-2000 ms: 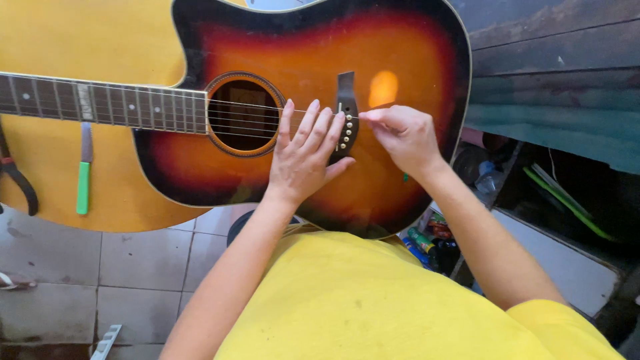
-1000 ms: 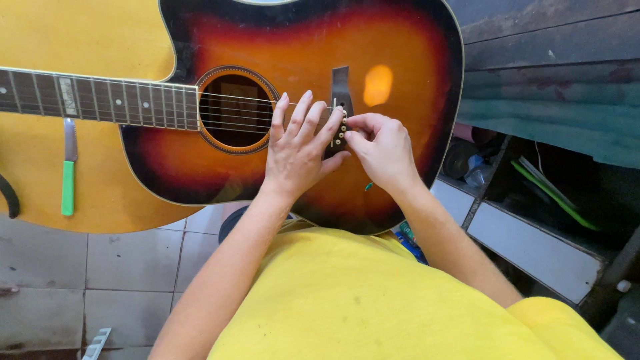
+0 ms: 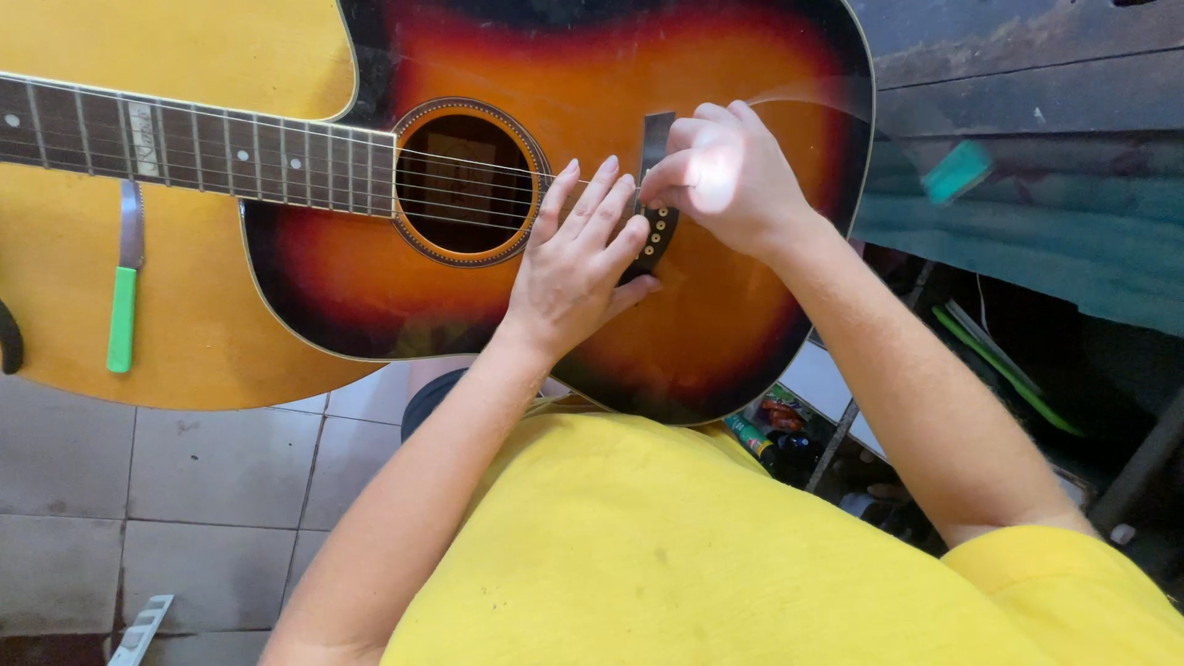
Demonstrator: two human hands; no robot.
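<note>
A sunburst acoustic guitar (image 3: 444, 324) lies face up across my lap, its neck (image 3: 203, 148) pointing left. My left hand (image 3: 587, 250) rests with spread fingers on the strings (image 3: 462, 192), between the sound hole (image 3: 467, 180) and the dark bridge (image 3: 659, 139). Light-coloured bridge pins (image 3: 654, 238) show in the lower part of the bridge. My right hand (image 3: 721, 180) is over the upper part of the bridge, thumb and forefinger pinched together near a string's end. Whether a pin or a string is between those fingertips is hidden. A bright spot of light falls on this hand.
Under the neck, a wooden guitar-shaped body (image 3: 222, 370) carries a green-handled serrated knife (image 3: 122, 314) and a black curved handle (image 3: 9, 338). Tiled floor (image 3: 217, 472) lies below, with a white slotted strip (image 3: 141, 629). At right are dark boards (image 3: 1036, 92), teal cloth (image 3: 1045, 222) and cluttered shelving (image 3: 832, 370).
My right hand has risen from low beside the pins to the upper part of the bridge. My left hand stays spread on the strings.
</note>
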